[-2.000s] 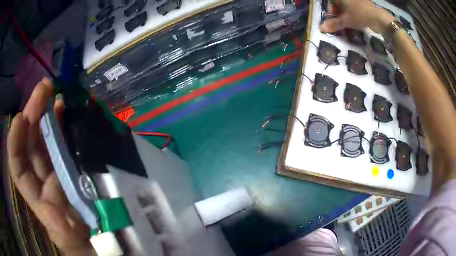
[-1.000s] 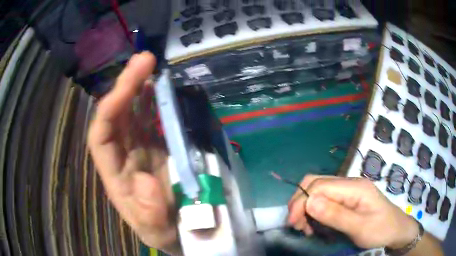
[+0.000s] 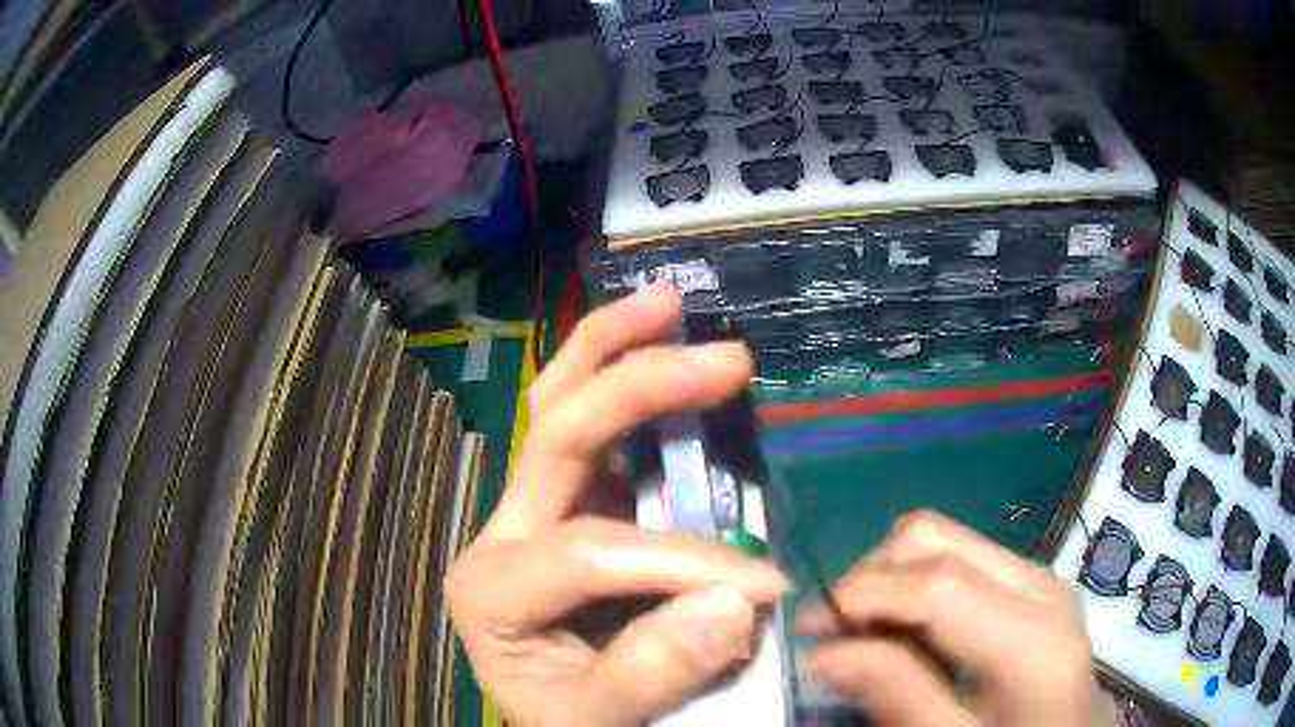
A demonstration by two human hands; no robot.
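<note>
My left hand (image 3: 611, 554) is in front of the test stand (image 3: 760, 668), its fingers curled across the grey clamp lever (image 3: 685, 462). Its thumb and a finger are close together over the lever's lower end, by the green tape (image 3: 741, 541). They hide the contact block, and I cannot tell whether they grip anything. My right hand (image 3: 966, 625) is blurred just right of the stand, with its fingers closed on a thin dark speaker lead (image 3: 822, 575) that sticks up from the fingertips. Any speaker in the palm is hidden.
A tray stack (image 3: 242, 412) stands at left. A speaker tray (image 3: 909, 185) lies on dark wrapped trays (image 3: 966, 305) at the back. Another speaker tray (image 3: 1136, 533), with one empty spot, is at right. A red wire (image 3: 514, 156) hangs behind the stand, near a pink cloth-like item (image 3: 405, 159).
My right hand has come from the right tray to the stand, holding a lead. My left hand was more open behind the lever and now curls across its front. The view has turned left.
</note>
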